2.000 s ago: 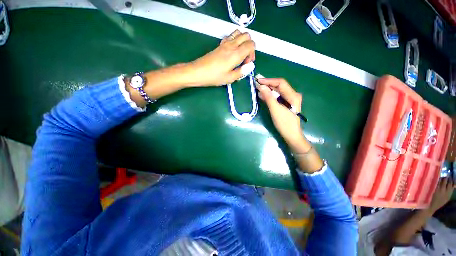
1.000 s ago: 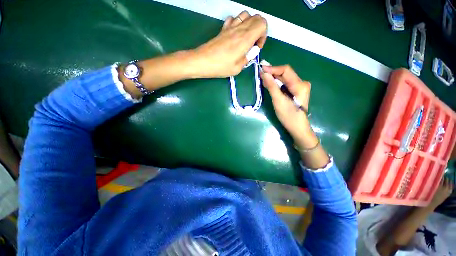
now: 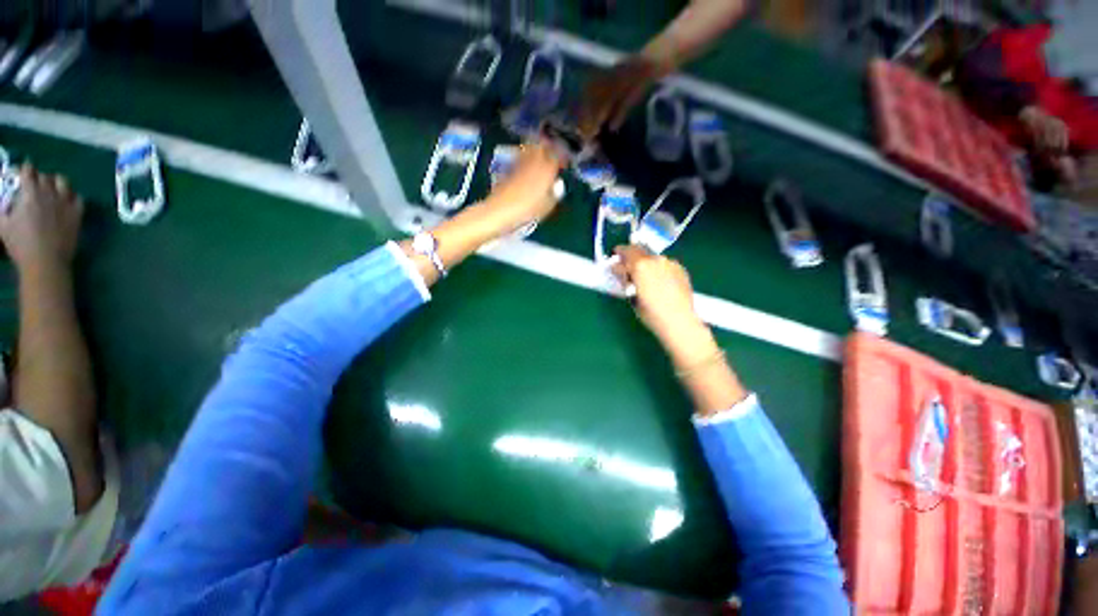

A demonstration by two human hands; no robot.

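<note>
White oval frames with blue patches lie beyond the white rail. My right hand (image 3: 660, 289) has its fingertips closed on the near end of one white frame (image 3: 618, 214), which reaches over the rail. The pen-like tool cannot be made out. My left hand (image 3: 527, 190) is stretched over the belt among frames, a white cap on one finger. Parts of a frame show beside and below it, but its fingertips are blurred and I cannot tell if it holds anything. Another white frame (image 3: 452, 166) lies left of it.
A salmon-red tray (image 3: 857, 481) stands at the right, with parts in its slots. A grey post (image 3: 331, 108) rises left of my left hand. Another person's hand (image 3: 614, 96) reaches in across the belt, close to mine. A neighbour's arm (image 3: 54, 325) is at the left. Another red tray (image 3: 951, 144) is beyond.
Both hands have left the spot over the near green surface and moved forward to the rail and belt. The view has shifted, showing more of the belt and other people's hands.
</note>
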